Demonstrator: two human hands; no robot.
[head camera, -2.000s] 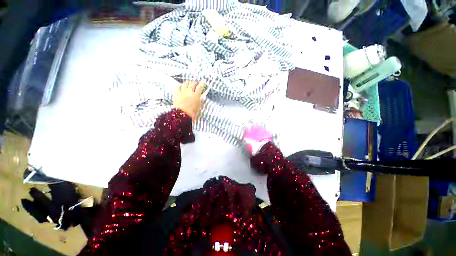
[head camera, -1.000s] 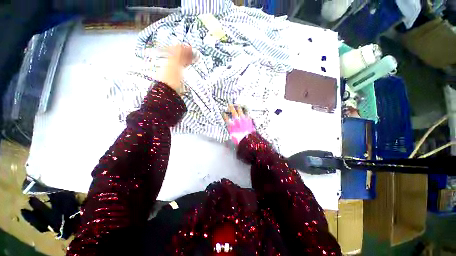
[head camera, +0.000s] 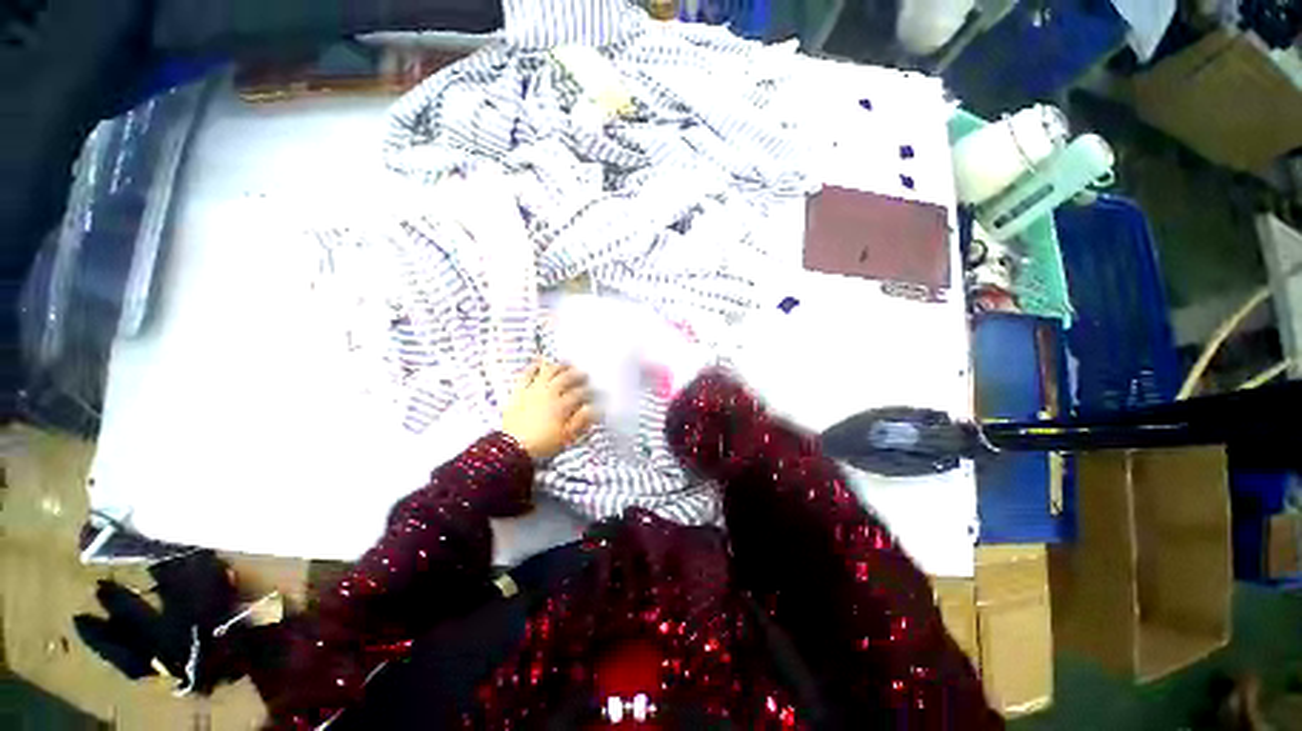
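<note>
A large heap of striped garment pieces (head camera: 614, 129) lies at the back and middle of the white table. A striped piece (head camera: 450, 293) spreads toward the near edge, and part of it lies against my body. My left hand (head camera: 548, 410), bare, is on the striped cloth near the front edge, fingers bent over it. My right hand (head camera: 664, 364), in a pink and white glove, is blurred and partly hidden by whitish cloth; its grip cannot be made out. The dark steam iron (head camera: 900, 440) rests at the right of the table.
A reddish-brown pad (head camera: 877, 240) lies at the right. A green basket (head camera: 1050, 271) with pale containers hangs beside the table's right edge. A black hose (head camera: 1142, 426) runs right from the iron. Cardboard boxes (head camera: 1178, 571) stand below right. Black scraps (head camera: 157, 617) lie at the lower left.
My left hand has come back from the heap to the near edge. Striped cloth has been drawn toward my body. My gloved right hand has become mostly covered by blurred whitish cloth.
</note>
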